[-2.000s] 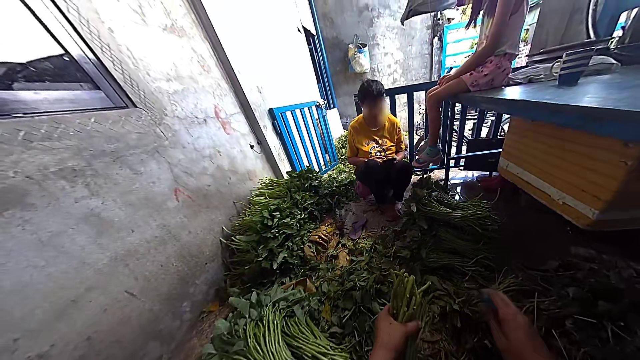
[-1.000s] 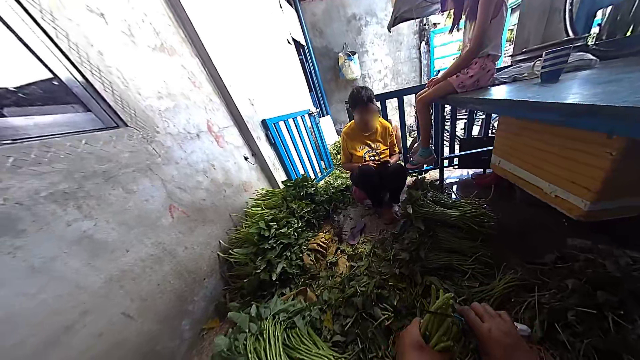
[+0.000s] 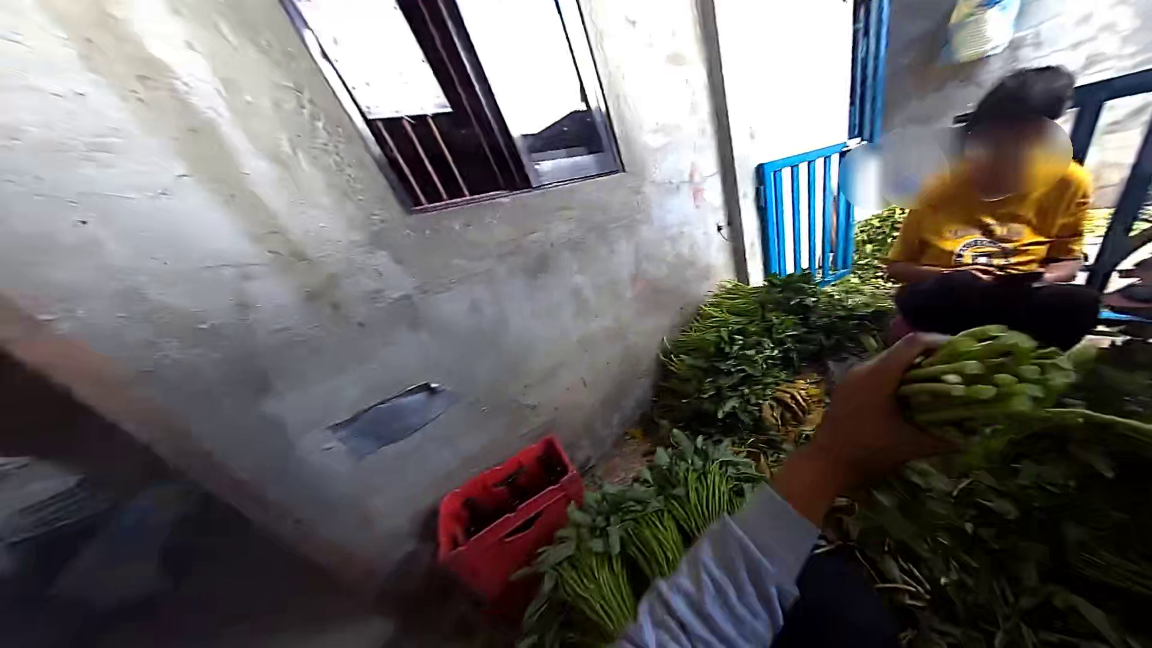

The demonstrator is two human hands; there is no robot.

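My left hand (image 3: 868, 423), in a grey sleeve, is closed around a bundle of green leafy-vegetable stems (image 3: 985, 378), with the cut ends facing me. My right hand is out of the frame. Below my forearm lie bundles of leafy greens (image 3: 661, 531), their stems pointing down toward me. A larger heap of greens (image 3: 765, 351) rests against the wall beyond. More loose leaves and stems (image 3: 1008, 540) spread in shadow beneath the held bundle.
A red plastic crate (image 3: 513, 517) stands by the concrete wall (image 3: 504, 315). A person in a yellow shirt (image 3: 999, 225) sits low behind the greens, beside a blue metal gate (image 3: 807, 216). A window with a metal frame (image 3: 486, 99) is set in the wall.
The view has swung strongly to the left, bringing the red crate into sight. My left hand now holds the bundle raised; my right hand, at the bundle one second ago, has left the view.
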